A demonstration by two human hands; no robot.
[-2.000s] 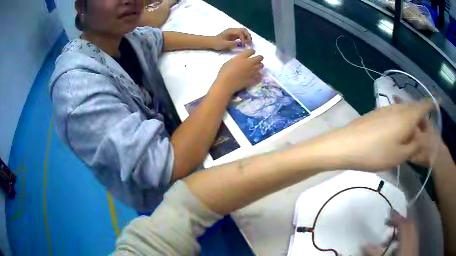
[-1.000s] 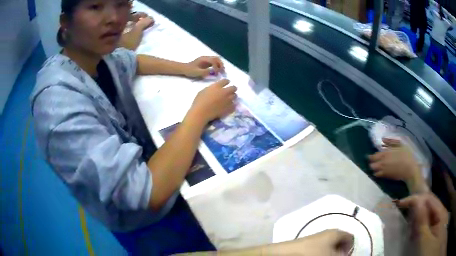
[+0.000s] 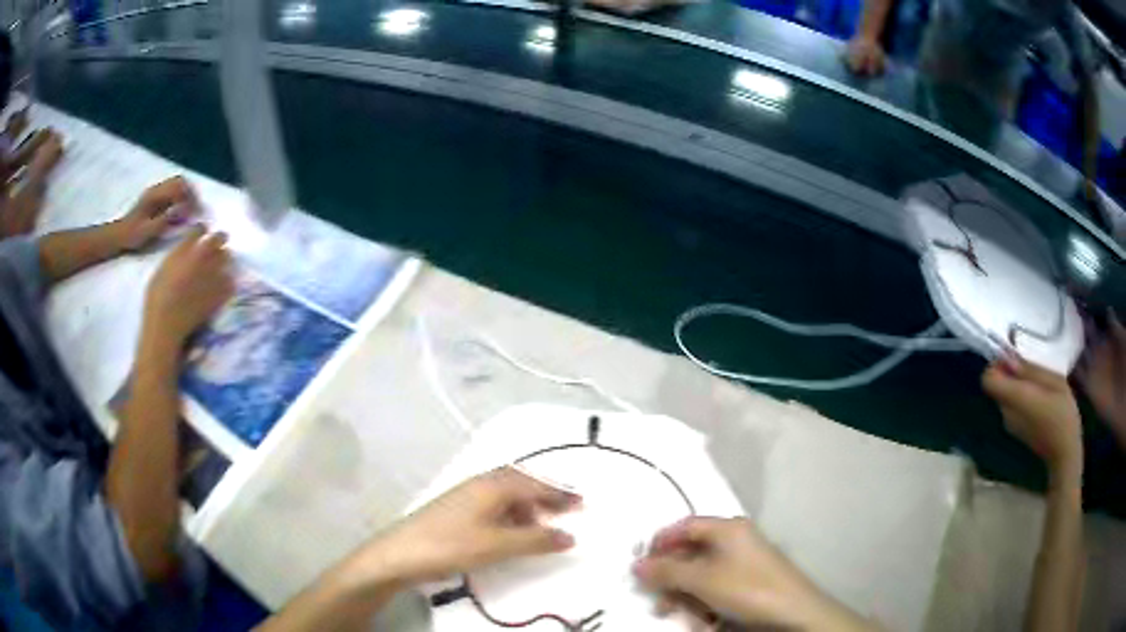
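A white panel with cut corners (image 3: 593, 488) lies on the bench in front of me. A dark wire (image 3: 648, 467) curves in a ring on it. One small black end piece (image 3: 594, 430) sits at the far edge and another (image 3: 452, 595) at the left edge. My left hand (image 3: 500, 512) is over the left half, thumb and finger apart, with nothing clearly held. My right hand (image 3: 716, 562) is at the right part of the ring, fingers bent. Its fingertips are blurred, so I cannot tell whether they grip the wire. A white cord (image 3: 531, 364) loops behind the panel.
A neighbour's hands (image 3: 191, 266) rest by a blue printed poster (image 3: 266, 358) at left. At right, another person's hand (image 3: 1037, 401) holds a similar panel (image 3: 1000, 290) over the dark green conveyor (image 3: 531, 228), its white cord (image 3: 803, 331) trailing. A grey post (image 3: 253, 136) stands at the bench edge.
The view has swung right, so the panel in front of me sits nearer the middle. Both my hands are now over it. The other person's panel at right now shows clearly, raised over the conveyor.
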